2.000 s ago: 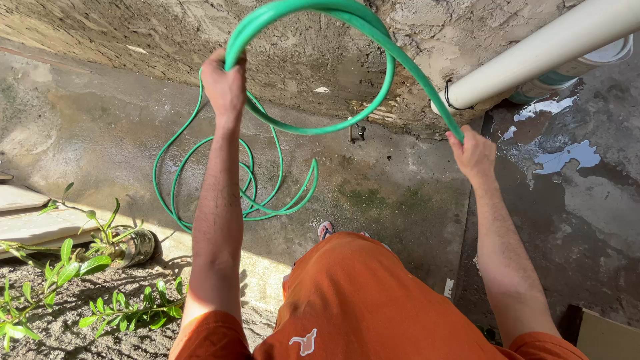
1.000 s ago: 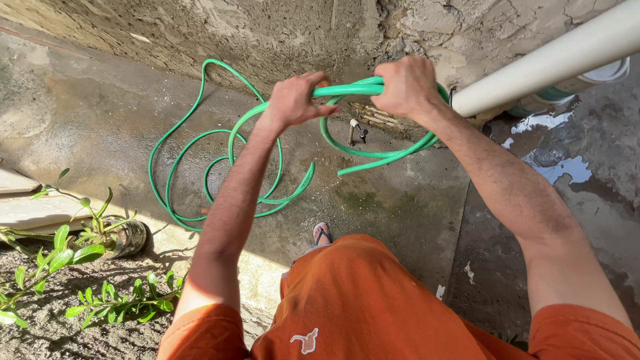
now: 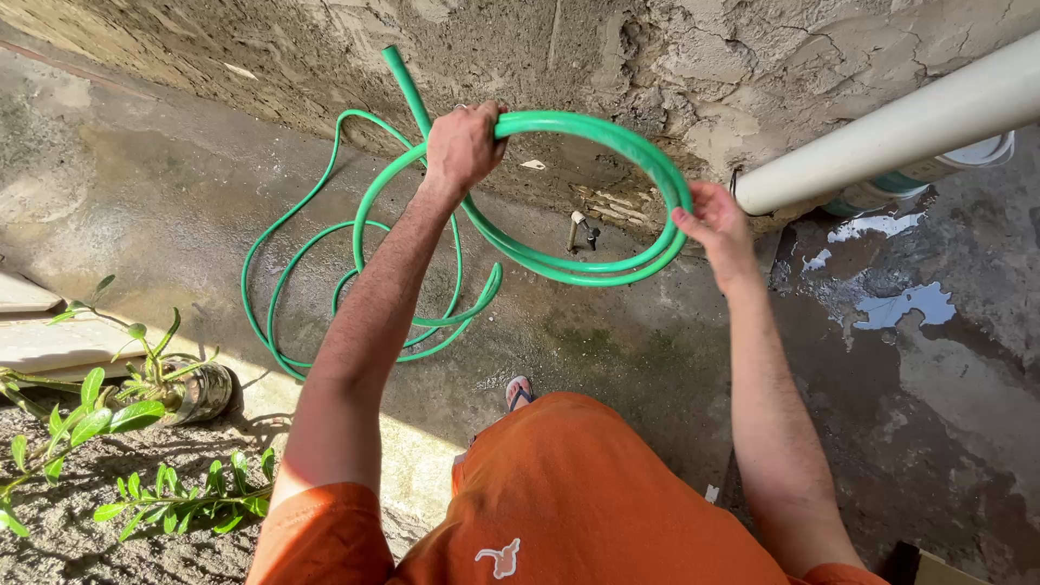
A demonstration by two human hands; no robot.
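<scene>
A green garden hose (image 3: 601, 126) hangs in coils in front of me at chest height. My left hand (image 3: 467, 145) is closed around it where the loops meet, and a free end sticks up and to the left above the fist. At the right side of the coil, my right hand (image 3: 717, 231) touches the hose with thumb and fingers; its palm is partly open and how firmly it grips is hard to tell. The rest of the hose lies in loose loops on the wet concrete floor, left of centre, partly hidden by my left forearm.
A rough plastered wall (image 3: 520, 49) runs along the top. A small tap on a pipe (image 3: 575, 231) stands at its foot. At right are a thick white pipe (image 3: 894, 122), buckets (image 3: 918, 175) and puddles. Lower left are a potted plant (image 3: 203, 390) and leafy stems.
My hands, close together one second ago, are now apart, with the right one moved to the right side of the coil. A round double loop now hangs between them, and the hose end points upward.
</scene>
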